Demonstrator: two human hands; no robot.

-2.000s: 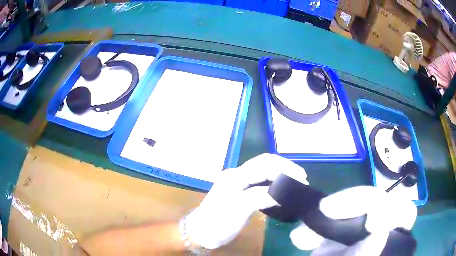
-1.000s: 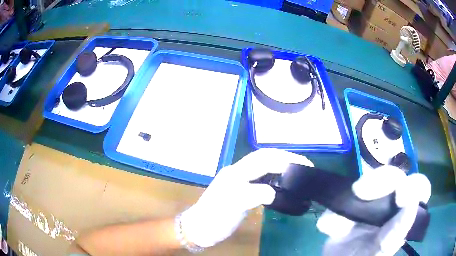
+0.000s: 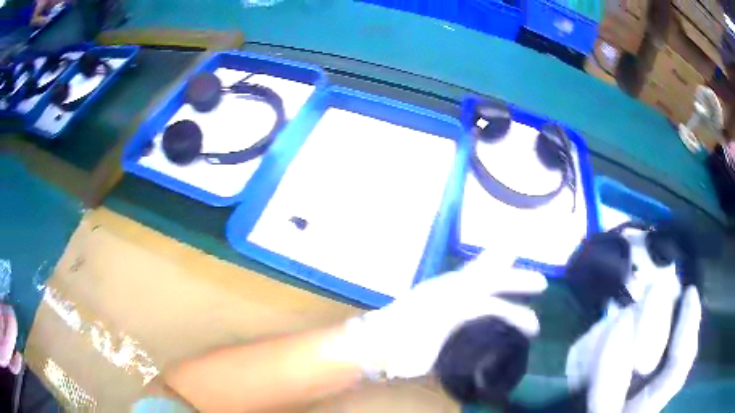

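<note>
A black headset is held in both white-gloved hands at the lower right, with motion blur. My left hand (image 3: 439, 323) grips it beside one round ear cup (image 3: 483, 359), under the fingers. My right hand (image 3: 645, 335) is around the other end, by a second dark ear cup (image 3: 600, 266); the hand partly hides it. The headband's course between the hands is partly cut off by the lower edge. In front, a blue tray (image 3: 278, 258) with a white liner (image 3: 363, 193) holds only a tiny dark part (image 3: 298, 222).
Headsets lie in a tray on the left (image 3: 173, 184) and in a darker blue tray (image 3: 592, 173) on the right. My right hand partly covers another tray (image 3: 633, 193). More trays stand far left. Cardboard (image 3: 201, 298) covers the near edge. Bins, cartons and a fan (image 3: 703, 117) are behind.
The view has shifted, so the trays appear further right. The headset has been turned: its broad band faced me before, and now round ear cups show. Both hands still hold it.
</note>
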